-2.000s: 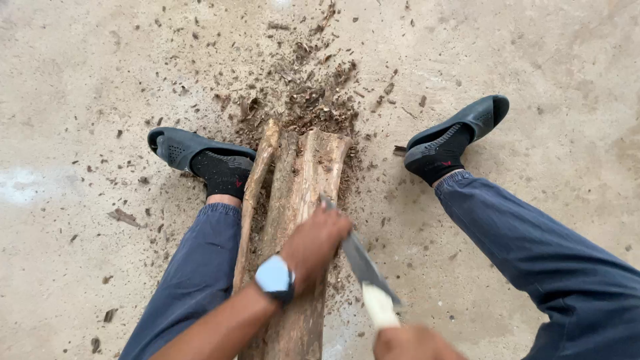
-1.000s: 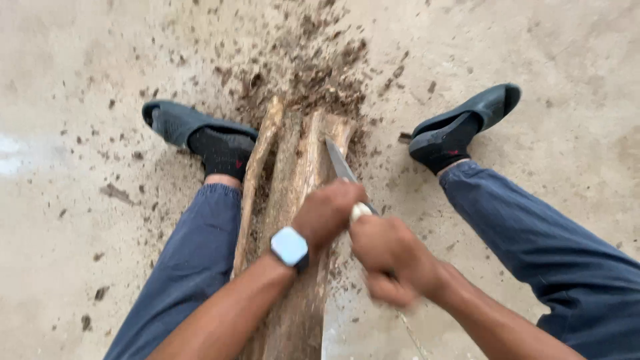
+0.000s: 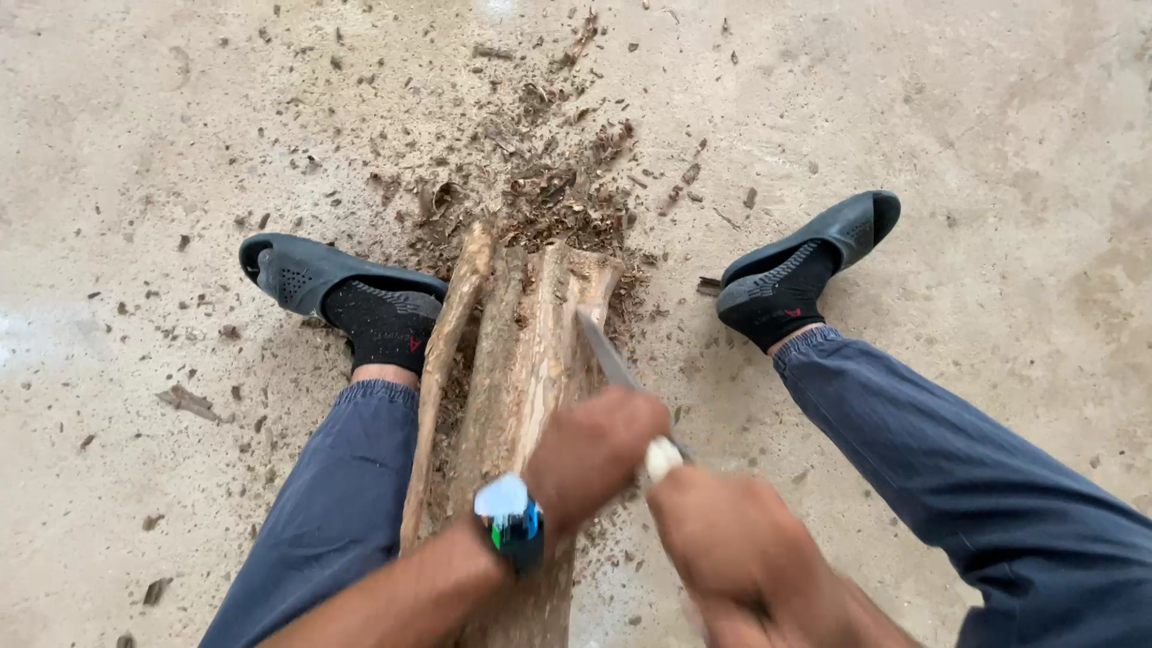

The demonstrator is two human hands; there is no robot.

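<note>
A fluted wooden log (image 3: 540, 360) lies lengthwise between my legs, with pale stripped patches and some bark on it. My right hand (image 3: 738, 540) is closed on the white handle of a knife (image 3: 612, 355), whose blade reaches up and left over the log's right side. On the log's right side rests my left hand (image 3: 598, 450), fingers curled and slightly blurred, close to the knife's handle; what lies under its fingers is hidden. A watch (image 3: 510, 522) is on the left wrist. The log's near end is partly covered by my left arm.
Bark chips (image 3: 567, 193) are heaped at the log's far end and scattered over the concrete floor (image 3: 945, 135). A thinner crooked limb (image 3: 441, 360) runs along the log's left side. My slipper-clad feet (image 3: 333, 279) stand on both sides.
Two seconds ago the knife's blade pointed up beside the log with my right hand lower in view; since then that hand has come up close to my left hand. The log stays between my legs.
</note>
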